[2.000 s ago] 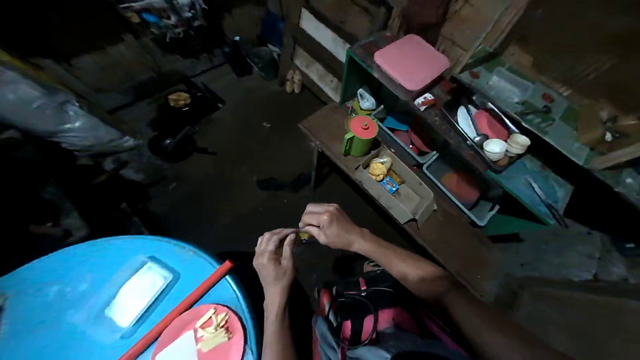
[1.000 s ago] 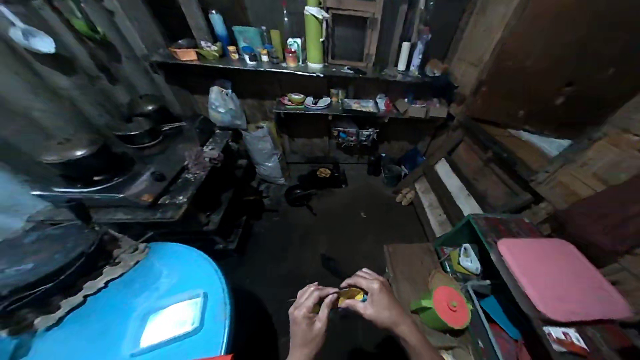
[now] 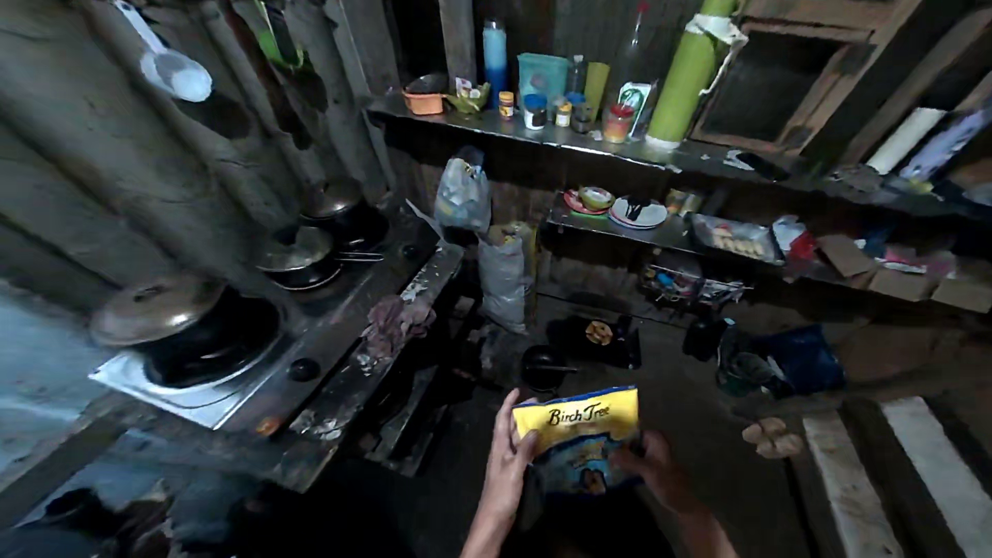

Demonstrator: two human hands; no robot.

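Note:
A yellow and blue Birch Tree packet [image 3: 581, 442] is held upright between my two hands at the bottom centre, its printed face toward the camera. My left hand [image 3: 510, 457] grips its left edge, with the thumb on the front. At the right edge, my right hand [image 3: 655, 469] holds the packet with its fingers partly in shadow. Whether the top of the packet is sealed cannot be told.
Lidded pots stand on a gas stove [image 3: 302, 368] at the left, with a crumpled cloth [image 3: 397, 319] at the counter's edge. Shelves [image 3: 542, 138] with jars and bottles line the back wall. A black pan [image 3: 545, 368] lies low beyond my hands. Pale boards [image 3: 845, 465] are at the right.
The view has swung up and left toward the stove and shelves. The packet, mostly hidden between my fingers before, now shows its broad printed face.

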